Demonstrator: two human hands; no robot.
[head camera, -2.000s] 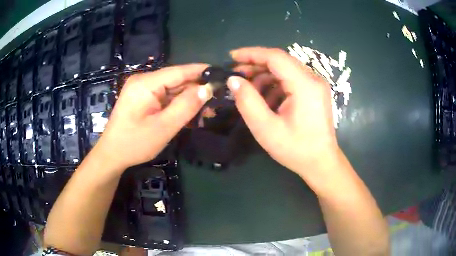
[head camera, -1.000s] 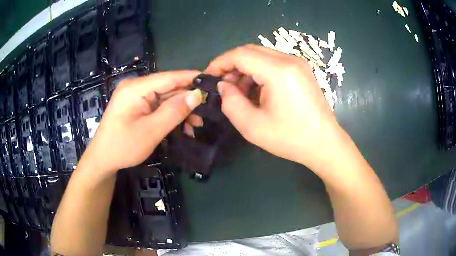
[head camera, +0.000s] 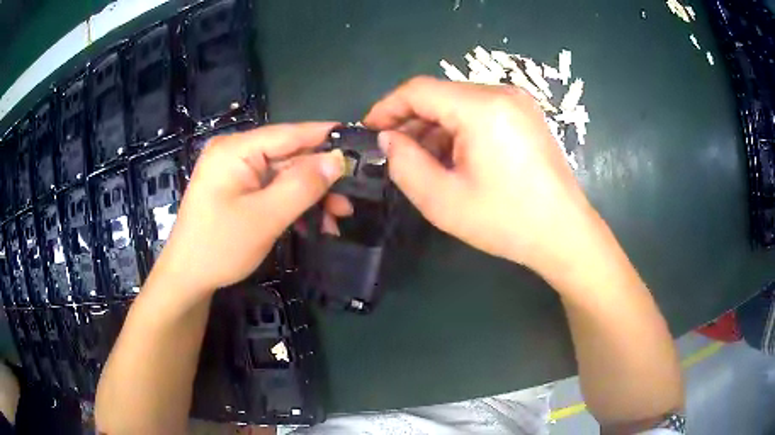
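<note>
A black phone housing (head camera: 353, 263) is held up between both hands, its far end at my fingertips. Fingers of my left hand show through its large opening. My left hand (head camera: 242, 200) grips the housing's left side near the far end. A small cream-yellow tab (head camera: 348, 163) shows at the left thumb tip, beside a small opening. My right hand (head camera: 489, 161) pinches the far right corner of the housing with thumb and index finger. Whether the right fingertips hold anything besides the housing cannot be told.
A glossy black blister tray (head camera: 127, 136) with rows of black housings stands at the left. One near housing bears a cream tab (head camera: 280, 350). A loose pile of pale strips (head camera: 527, 81) lies beyond my right hand. Another black tray (head camera: 752, 127) stands at the far right.
The housing has tilted so its flat face and openings now show more clearly. Both hands keep their grip. Since the first frame the camera view has shifted somewhat.
</note>
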